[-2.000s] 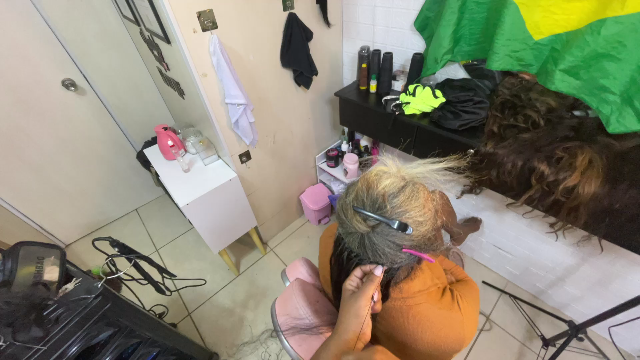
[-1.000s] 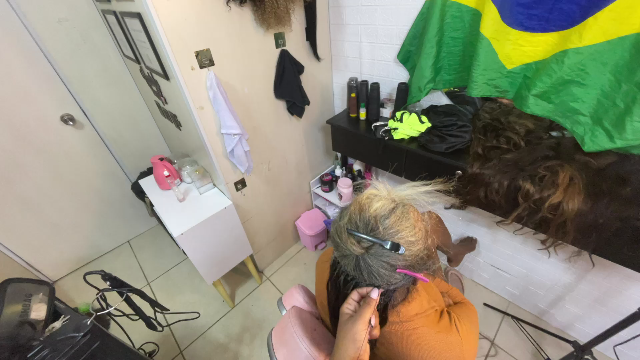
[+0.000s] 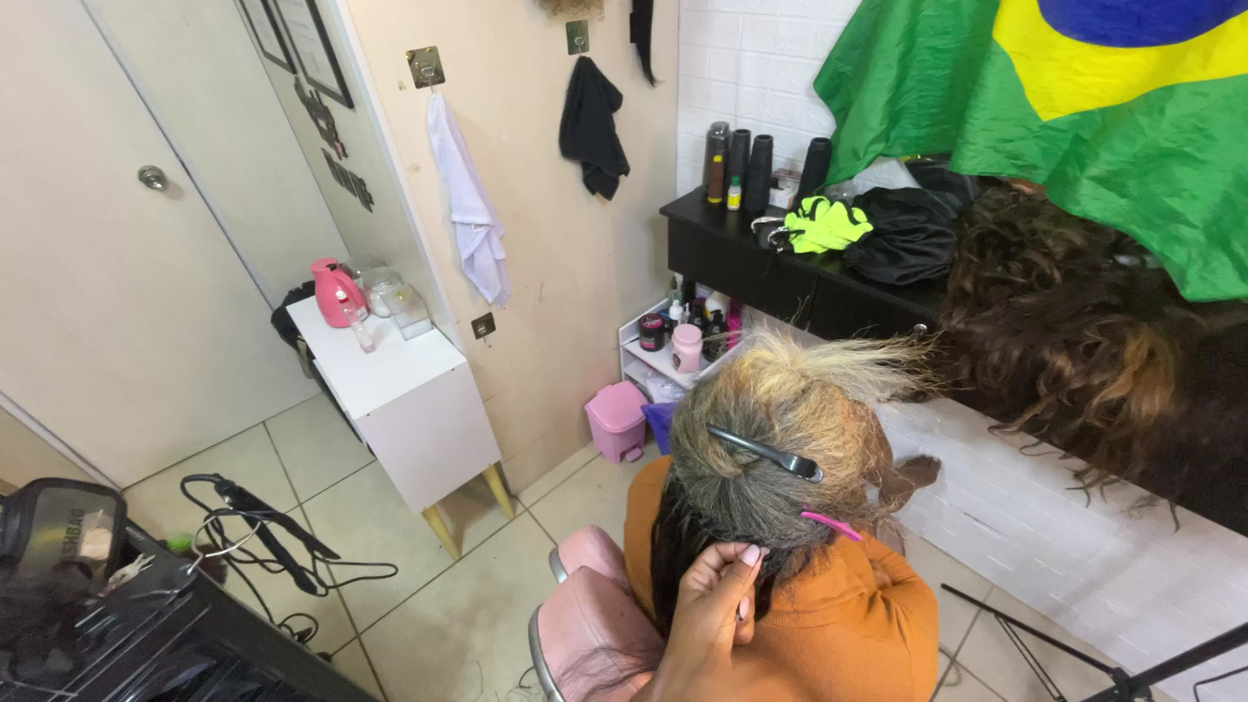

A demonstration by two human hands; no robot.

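Observation:
My left hand (image 3: 717,600) is at the nape of a seated person, its thumb and forefinger pinched on a thin lock of hair (image 3: 765,553). Dark lengths hang beside it. The person's blonde and grey-brown hair (image 3: 780,419) is gathered up, with a black sectioning clip (image 3: 765,451) across the back. Lower right, a pink clip (image 3: 832,526) sits near the neck, above the orange top (image 3: 838,624). A patch of skin at the bottom edge may be part of my right hand or forearm (image 3: 770,678); its fingers are hidden.
A pink salon chair (image 3: 595,619) stands below the person. Left are a white cabinet (image 3: 419,385), a corded hair straightener (image 3: 273,546) and a black trolley (image 3: 185,624). A black shelf (image 3: 741,253) bears bottles and hairpieces (image 3: 1072,331). Tripod legs (image 3: 1121,673) stand lower right.
My left hand stays near the nape; its fingers are closer together at the hair than two seconds ago. The view has shifted slightly.

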